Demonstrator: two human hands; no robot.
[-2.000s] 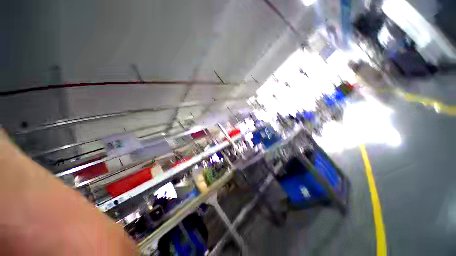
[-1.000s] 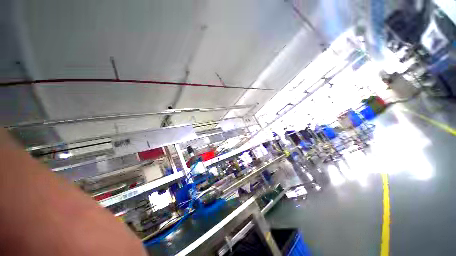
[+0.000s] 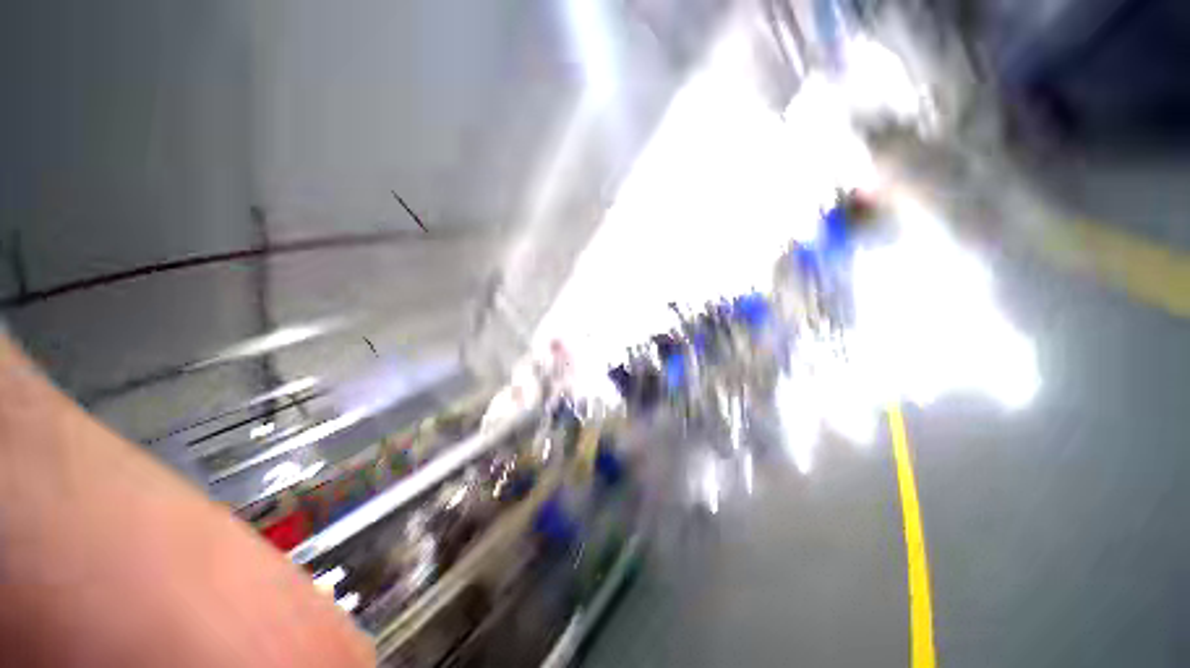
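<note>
The view is tilted and strongly blurred. A large patch of bare skin [image 3: 144,548] fills the lower left corner, very close to the lens; which body part it is cannot be told. Neither my left hand nor my right hand can be made out. Nearest in front, a long work line with a pale rail [image 3: 418,493] runs from the lower left towards the bright middle. Small items along it are too blurred to name.
Grey floor [image 3: 783,574] lies at the lower right, with a yellow line [image 3: 912,548] running away from me. Blurred blue objects [image 3: 752,311] stand further along the work line. A red item [image 3: 286,529] shows at the left. Glare covers the far end.
The view has swung and blurred again. The nearby blue items and dark bin at the lower middle have left the picture, and the yellow floor line sits further left. The skin patch stays at the corner.
</note>
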